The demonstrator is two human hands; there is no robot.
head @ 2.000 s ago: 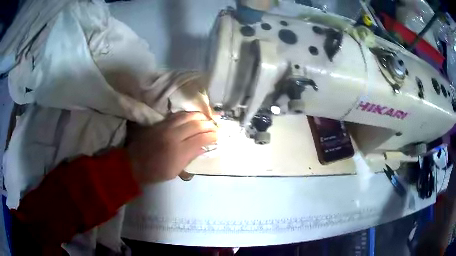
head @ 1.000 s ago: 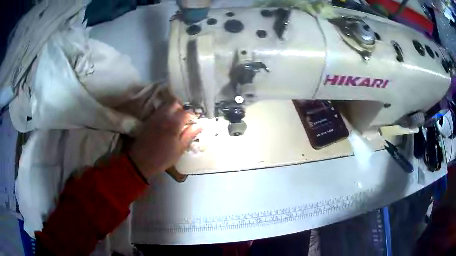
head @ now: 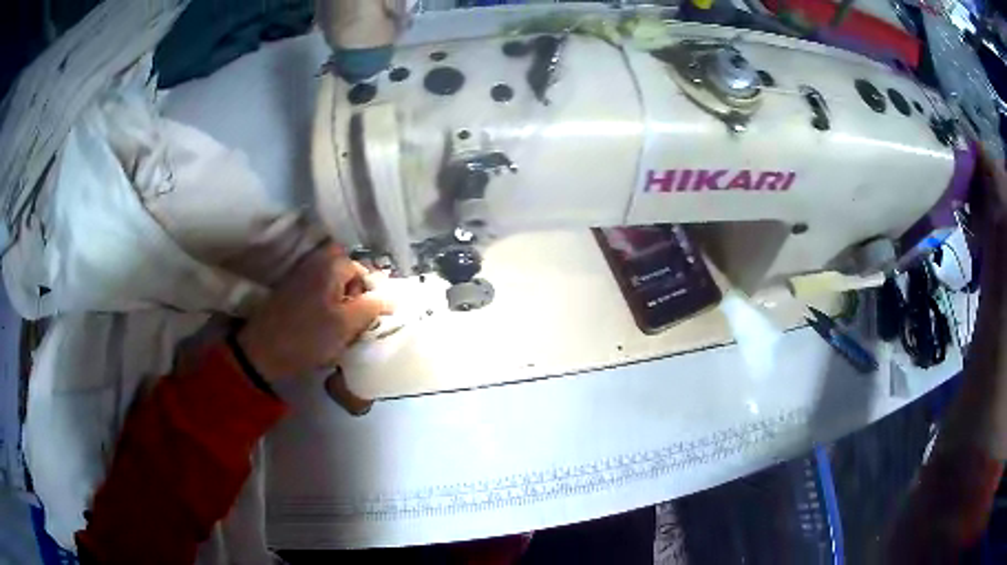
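The pale garment [head: 144, 276] lies heaped left of the cream sewing machine [head: 552, 144], its crumpled cloth running to the needle area. My left hand [head: 304, 320], in a red sleeve, has its fingers bunched on the garment's edge beside the presser foot [head: 381, 276]. Bright lamp glare hides much of the edge and the fingertips. My right hand [head: 988, 210] is at the far right rim, blurred and partly cut off, beside the purple part at the machine's right end. What it touches is unclear.
A smartphone [head: 659, 278] lies under the machine arm. Blue snips [head: 841, 340] lie right of the bed, near dark looped handles [head: 925, 320]. A printed scale [head: 552, 472] runs along the table's front. A blue-edged basket [head: 823, 502] is below.
The view has shifted, so the machine sits further left. My right hand and forearm have come into view at the far right. My left hand stays at the needle area.
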